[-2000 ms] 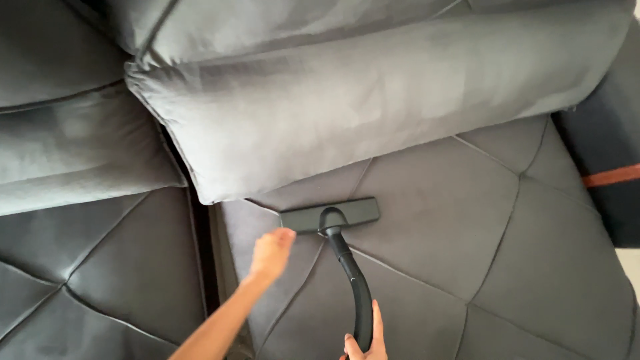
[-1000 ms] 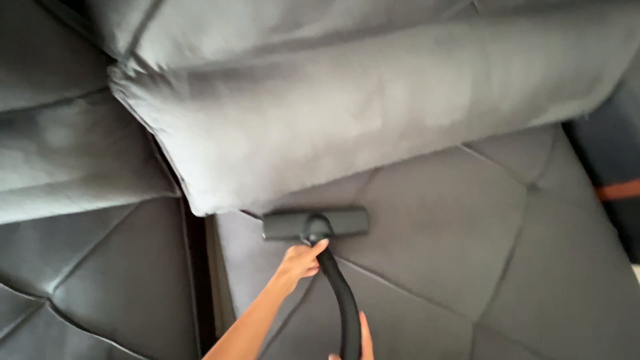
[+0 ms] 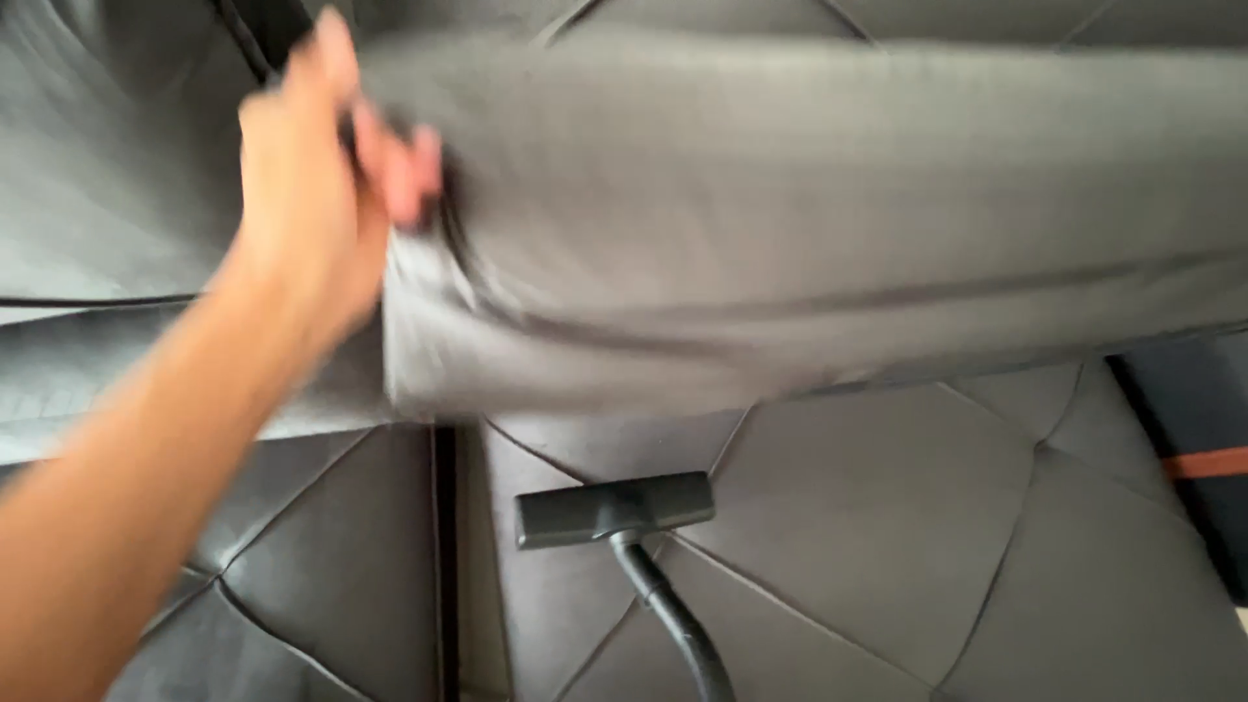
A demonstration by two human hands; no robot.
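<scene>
My left hand (image 3: 322,175), blurred, is at the upper left against the left end of a grey back cushion (image 3: 780,195). Its fingers are bent at the cushion's edge, and the fabric there is creased; whether they grip it I cannot tell. Below the cushion, a black vacuum cleaner floor head (image 3: 614,509) lies flat on the tufted grey sofa seat (image 3: 858,507). From it a curved black tube (image 3: 678,614) runs down out of the frame. My right hand is out of view.
A second tufted seat section (image 3: 322,546) lies at the left, with a dark gap (image 3: 446,556) between it and the right seat. Another grey cushion (image 3: 97,166) leans at the upper left. At the right edge is a dark surface with an orange stripe (image 3: 1209,462).
My left hand has left the neck of the vacuum head and moved up to the cushion's left end. The cushion's lower part has become creased. My right hand has gone out of view.
</scene>
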